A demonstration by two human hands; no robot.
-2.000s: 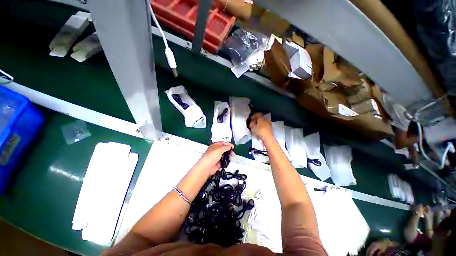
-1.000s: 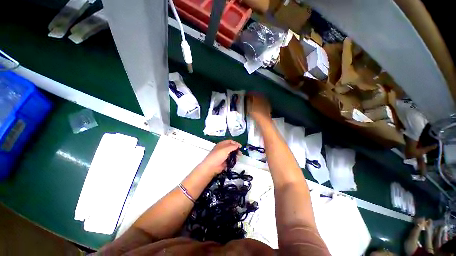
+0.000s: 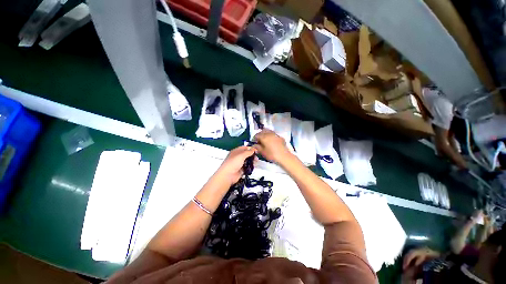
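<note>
Black coiled cables [image 3: 241,222] lie in a tangled pile on the white mat [image 3: 180,172] in front of me. My left hand [image 3: 242,159] is closed on a black cable above the top of the pile. My right hand [image 3: 270,145] touches the fingers of my left hand; whether it grips a cable is hidden. White wrapped products [image 3: 303,140] lie in a row on the green conveyor belt [image 3: 213,66]. Several near the left end, and one farther right [image 3: 328,152], bear a black cable on top.
White flat pieces [image 3: 114,205] and a small clear bag [image 3: 76,140] lie at left, beside a blue bin [image 3: 16,130]. A metal post [image 3: 130,72] rises behind them. Torn cartons [image 3: 360,72] and a red tray [image 3: 233,19] sit on the shelf. Another person's arm [image 3: 460,236] shows at lower right.
My right hand has come back from the wrapped products to my left hand. The products have shifted left in view, and another one now bears a cable. My left hand stays above the pile.
</note>
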